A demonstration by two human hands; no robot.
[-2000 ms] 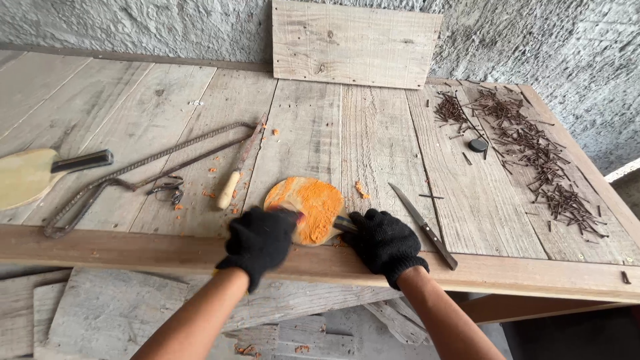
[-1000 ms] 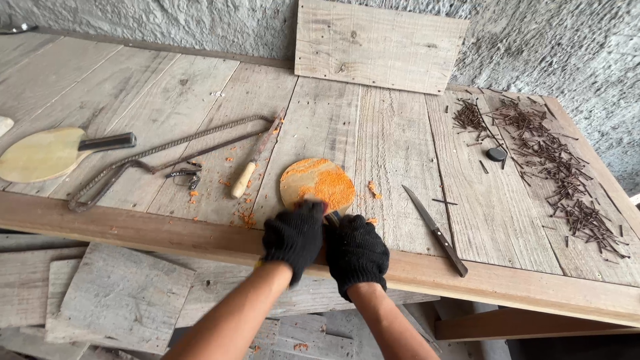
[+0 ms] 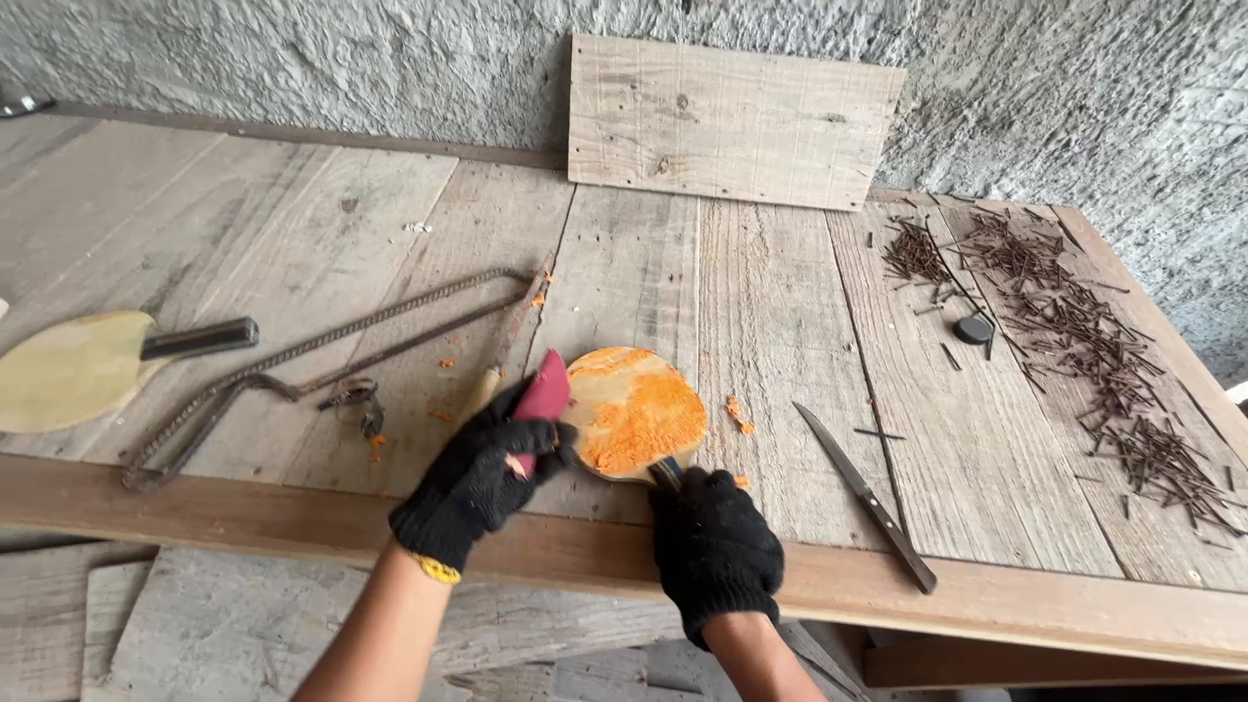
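Note:
My left hand [image 3: 485, 471], in a black knit glove, holds a folded piece of dark red sandpaper [image 3: 543, 405] just left of a table tennis paddle blade [image 3: 639, 409]. Orange residue covers much of the blade's wooden face. The gloved right hand [image 3: 717, 546] grips the paddle's dark handle at the table's front edge. Left of the paddle lies a tool with a pale wooden handle [image 3: 483, 390], partly hidden by my left hand. A knife [image 3: 866, 497] with a brown handle rests to the right.
Another paddle [image 3: 78, 370] and a bent rebar frame [image 3: 341, 336] lie at left. Many rusty nails [image 3: 1102, 341] and a round black object [image 3: 971, 331] are at right. A wooden board [image 3: 731, 122] leans on the rough wall. Orange scraps [image 3: 739, 414] dot the wooden table [image 3: 624, 253].
My left hand has moved off the paddle to its left, and the red sandpaper now shows fully. My right hand stays on the handle.

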